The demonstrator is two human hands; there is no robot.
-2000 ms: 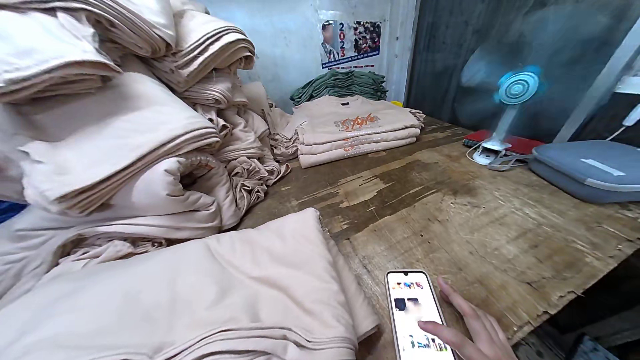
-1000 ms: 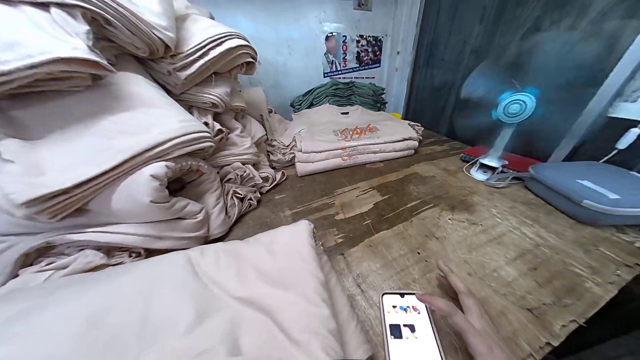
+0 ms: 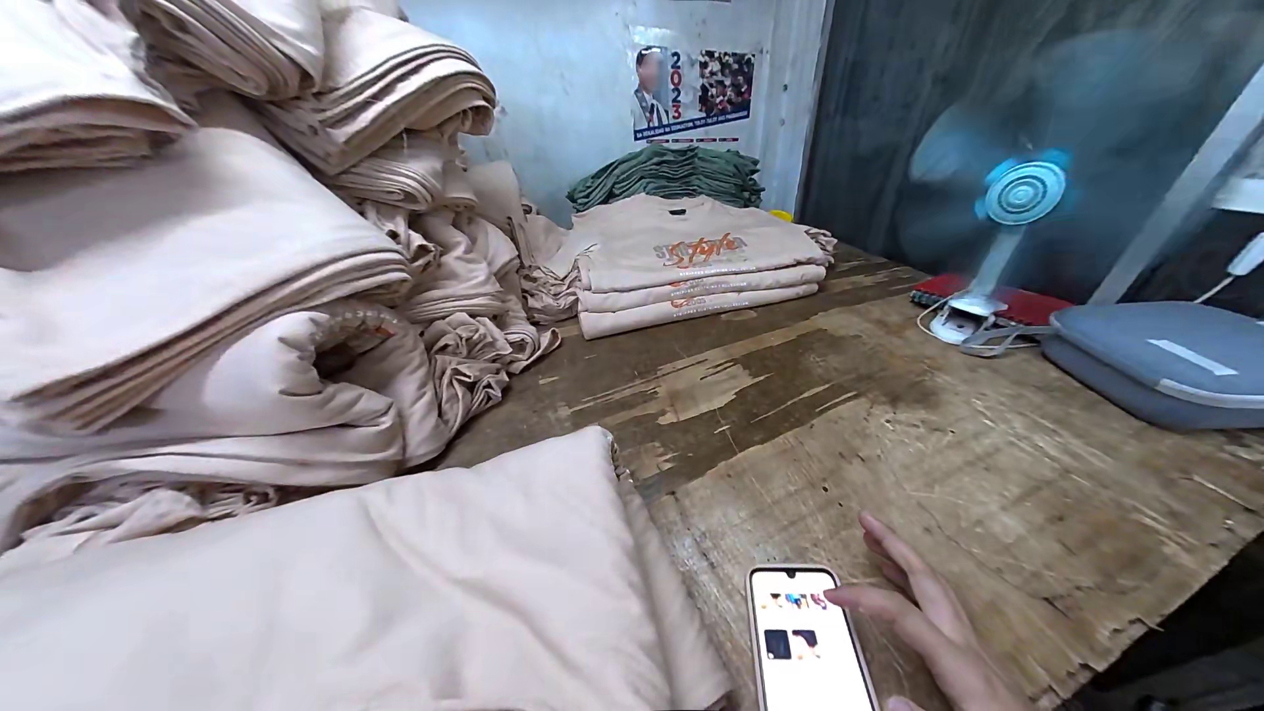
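A smartphone [image 3: 812, 642] with a lit screen lies on the wooden table at the bottom of the head view. My right hand [image 3: 933, 622] is at its right side, fingers apart, with one fingertip at the upper right of the screen. It grips nothing. My left hand is out of the picture. Directly left of the phone, a folded stack of beige fabric [image 3: 395, 592] covers the near left part of the table.
High piles of beige fabric [image 3: 188, 247] fill the left side. Folded printed shirts [image 3: 701, 257] lie before green garments [image 3: 667, 178] by the wall. A running fan [image 3: 1025, 193], a red item [image 3: 1032, 304] and a grey case [image 3: 1165, 346] stand back right on the wooden table [image 3: 918, 425].
The fingertip of my right hand has moved from lower on the phone's screen up to its upper right part. The pictures on the screen have changed since the earliest frame.
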